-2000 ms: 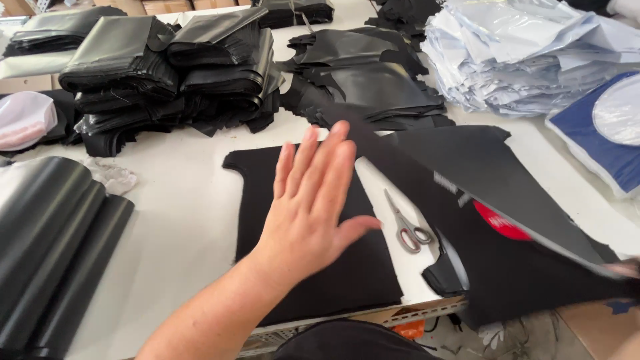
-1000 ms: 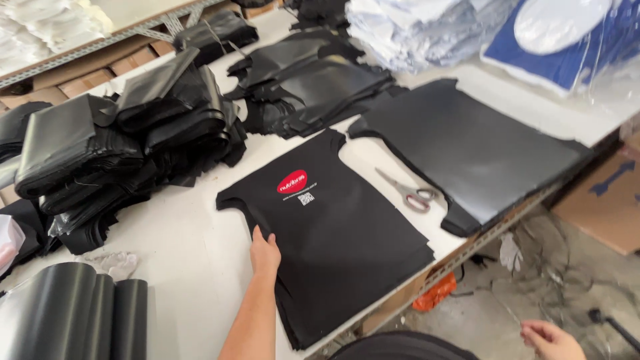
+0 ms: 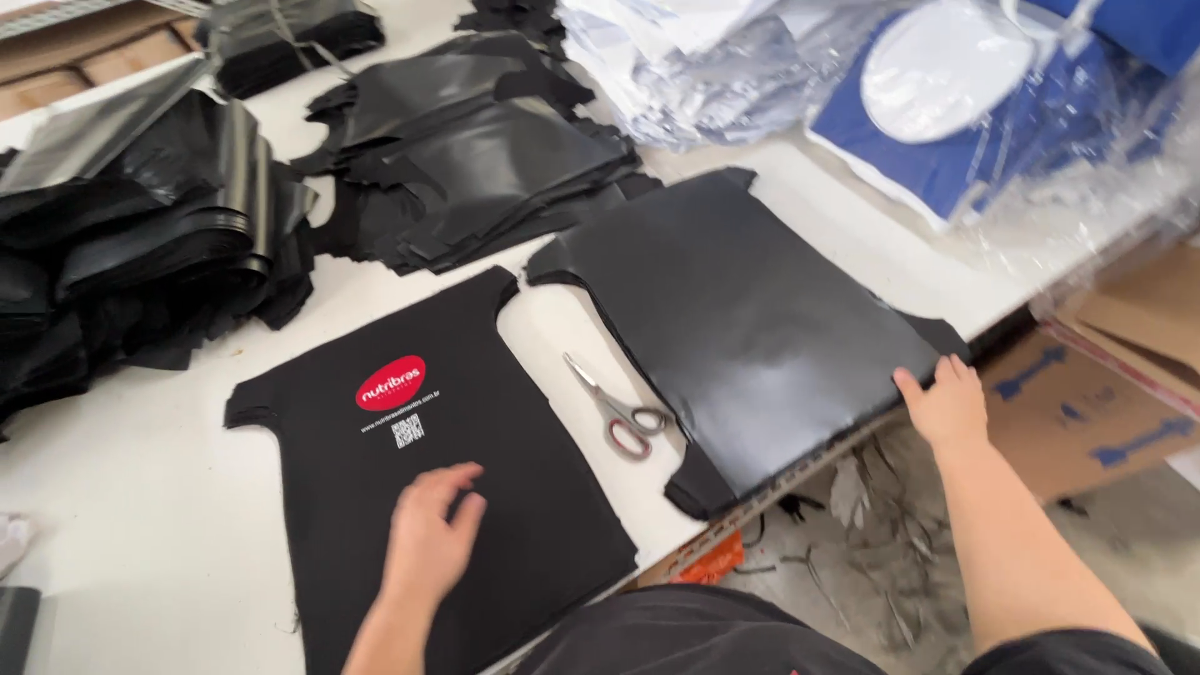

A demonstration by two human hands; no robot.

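A stack of black cut fabric pieces (image 3: 525,469) lies on the white table, its top piece bearing a red oval print and a printed code. Over its lower middle is my left hand (image 3: 436,530), fingers loosely apart and holding nothing. To the right lies a second stack of black, shiny-faced pieces (image 3: 722,309). My right hand (image 3: 945,403) is at that stack's right front corner, fingertips on the edge; whether it pinches a piece cannot be told. Scissors with grey and red handles (image 3: 619,412) rest between the two stacks.
Piles of folded black material (image 3: 150,206) and flat black pieces (image 3: 469,150) stand behind. White plastic-wrapped goods (image 3: 694,66) and a blue item with a white oval (image 3: 900,103) lie at the back right. A cardboard box (image 3: 1087,403) is beyond the table's edge.
My right hand has moved from beside the table to the right stack's corner. My left hand has left the printed stack's left edge and is over its middle.
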